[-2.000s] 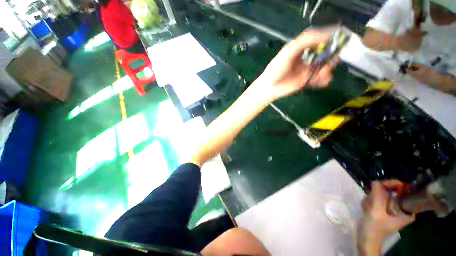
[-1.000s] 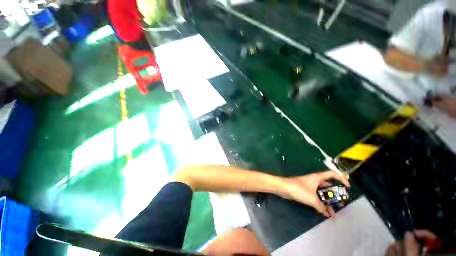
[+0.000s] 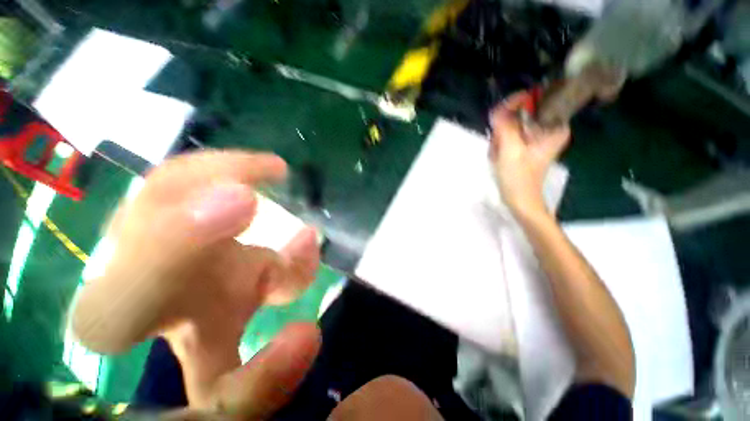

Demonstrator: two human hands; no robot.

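My left hand [image 3: 197, 247] is large, close to the camera and blurred at the left. Its fingers are apart and curled, with nothing visible in them. My right hand [image 3: 522, 152] is closed around a thick grey-brown tool [image 3: 566, 100] with a red fitting [image 3: 536, 100], above the far right of the white sheet [image 3: 436, 222]. The tool's upper end is blurred. A small dark item with yellow [image 3: 374, 133] lies on the green bench beyond the sheet; its type is unclear.
A yellow and black striped bar [image 3: 414, 67] stands beside a dark heap at the top. More white sheets lie at the upper left [image 3: 107, 78] and right [image 3: 637, 288]. A round fan grille [image 3: 734, 362] is at the right edge. A red stool [image 3: 41, 160] is at far left.
The view has turned to the right. My left hand has come back close to the camera, and the circuit board it held is no longer seen in it. My right hand now shows fully with the tool.
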